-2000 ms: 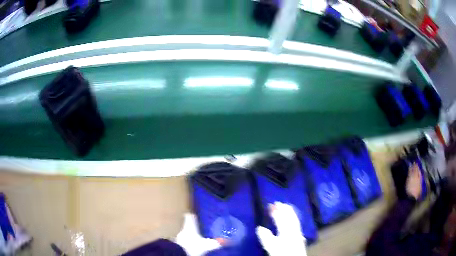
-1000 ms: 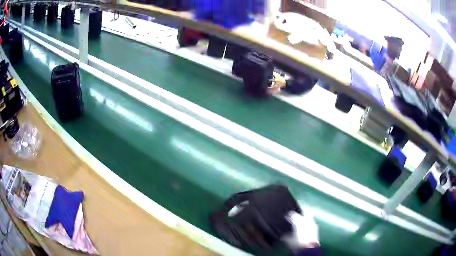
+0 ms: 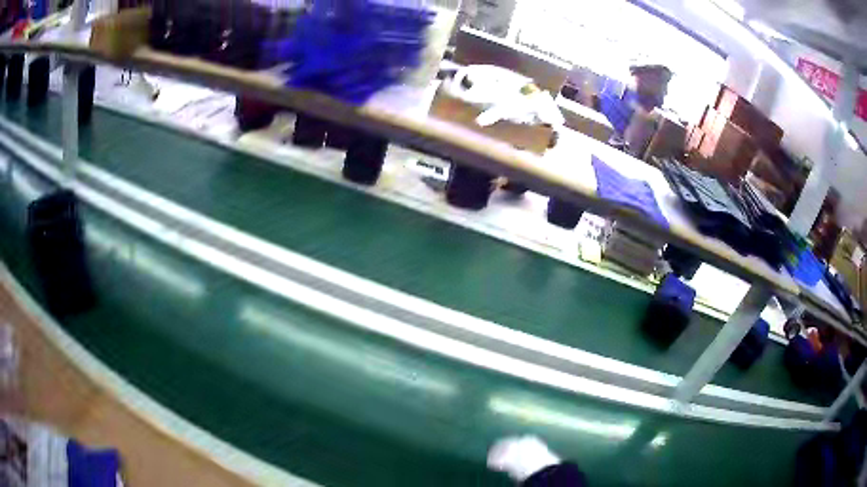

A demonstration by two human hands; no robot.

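Note:
One white-gloved hand, which looks like my right hand (image 3: 521,457), shows small and blurred at the bottom edge, over the near green belt, with a dark sleeve beside it. Its fingers and anything in them cannot be made out. My left hand is out of the picture. A black speaker cabinet (image 3: 59,252) stands upright on the near belt at the far left. A blue mesh panel (image 3: 92,466) lies on printed wrapping at the bottom left, cut off by the edge.
The brown bench (image 3: 162,447) curves along the lower left. White rails (image 3: 380,333) divide the green belts. Above them, a raised shelf (image 3: 513,171) carries blue panels (image 3: 356,48) and a box with white wrapping (image 3: 504,95). More speakers stand beyond. A person (image 3: 637,100) is at the back.
The view has swung up and right. The black speaker under my gloved hand a second ago is out of view. The hand shows lower and further left in the picture.

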